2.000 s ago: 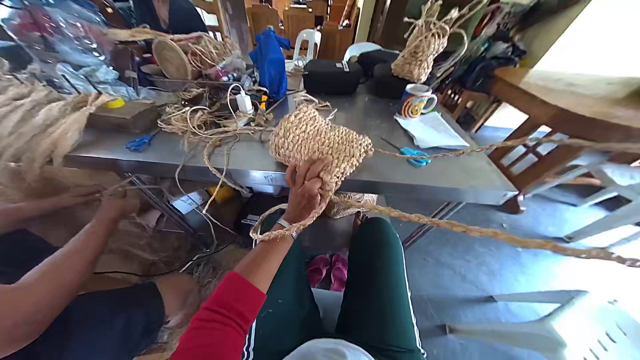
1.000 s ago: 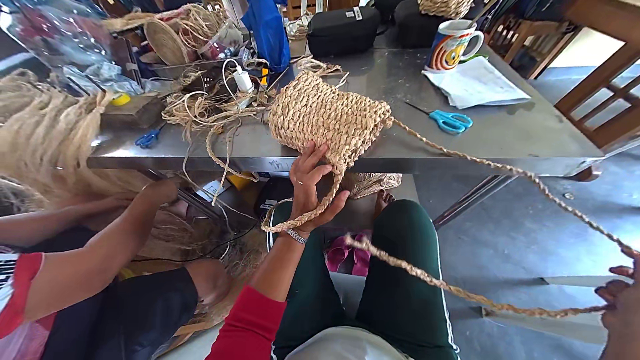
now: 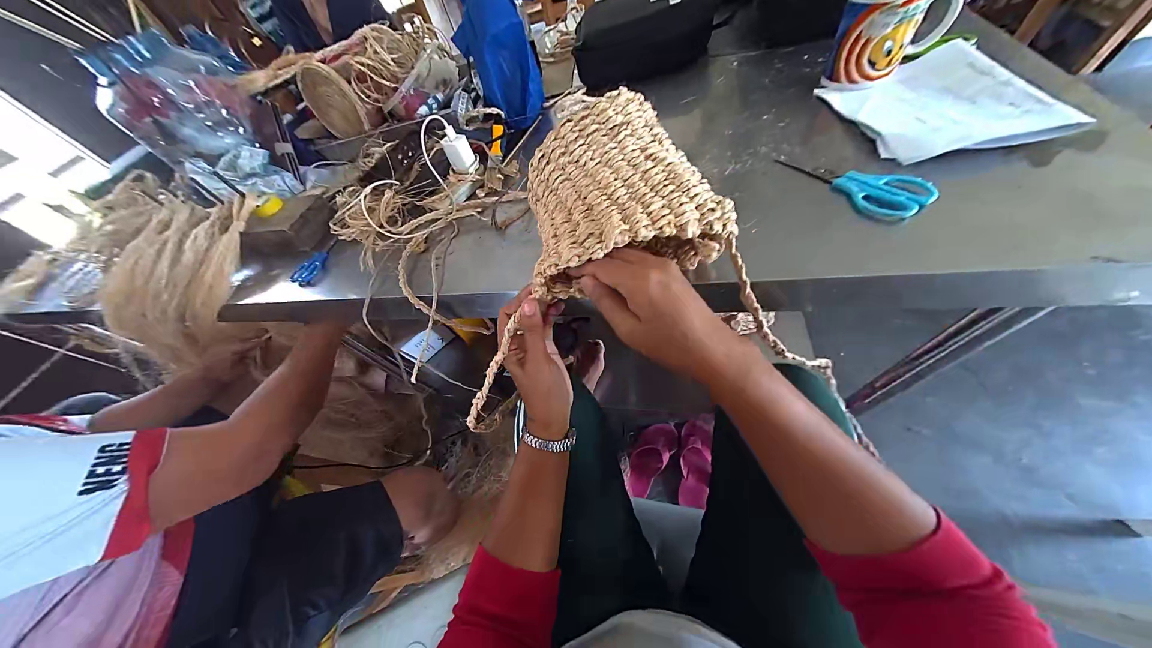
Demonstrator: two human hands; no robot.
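Note:
A woven natural-fibre basket [image 3: 621, 180] lies on its side on the metal table's front edge, its mouth towards me. My left hand [image 3: 537, 364], with a metal watch band at the wrist, pinches the rim's left corner where a braided fibre cord [image 3: 490, 382] hangs down. My right hand [image 3: 643, 301] is at the mouth, fingertips tucked partly inside the lower rim; what they grip there is hidden. From the rim's right corner a second length of braided cord [image 3: 754, 310] runs down beside my right forearm to my lap.
On the metal table [image 3: 792, 243] lie blue-handled scissors [image 3: 882, 193], paper [image 3: 963, 103] under a mug [image 3: 868, 45], a black case [image 3: 643, 40], tangled fibre strands [image 3: 387, 211] and small blue scissors [image 3: 312, 267]. A co-worker's arm [image 3: 261, 423] reaches among loose fibres at left.
My right hand has come from the far right, where it held the braided cord, to the basket's mouth. My left hand, spread at the rim before, now pinches its left corner.

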